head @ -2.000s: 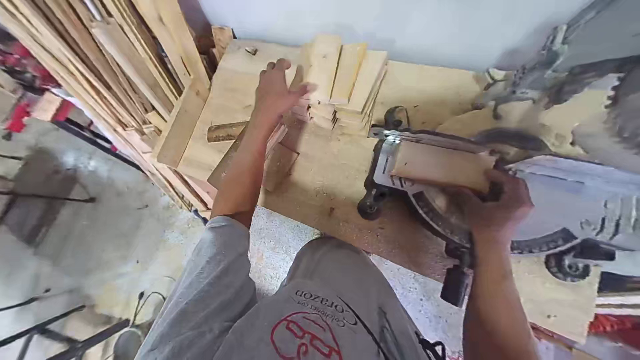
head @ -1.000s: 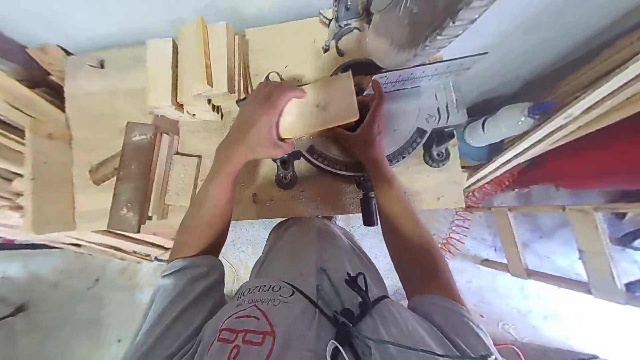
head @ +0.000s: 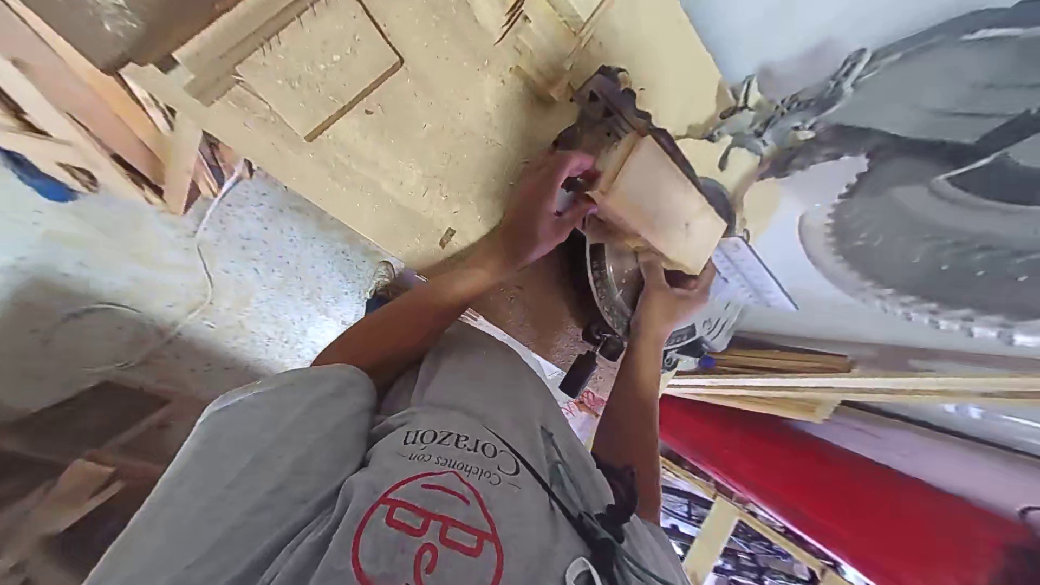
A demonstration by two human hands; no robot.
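Note:
A short wooden board [head: 662, 203] lies tilted over the base of a miter saw [head: 613, 280]. At the board's left end is my left hand [head: 544, 203], thumb and fingers curled about its edge. My right hand [head: 670, 296] grips the near right end from below, its fingertips partly hidden by the wood. A metal rule or straight plate [head: 751, 272] sticks out to the right of the board. The toothed circular blade [head: 934, 236] stands raised at the right, away from both hands.
A plywood bench top [head: 422, 122] with sawdust carries a flat square wood piece [head: 321, 69] and stacked boards [head: 561, 32] at the back. Long wood strips [head: 877, 386] and a red surface [head: 812, 479] are at the right. A pale cable [head: 207, 260] lies on the floor at left.
Two seconds ago my left hand was at the stacked boards; it then moved to the board at the saw, where both hands are now. The view has swung and turned strongly.

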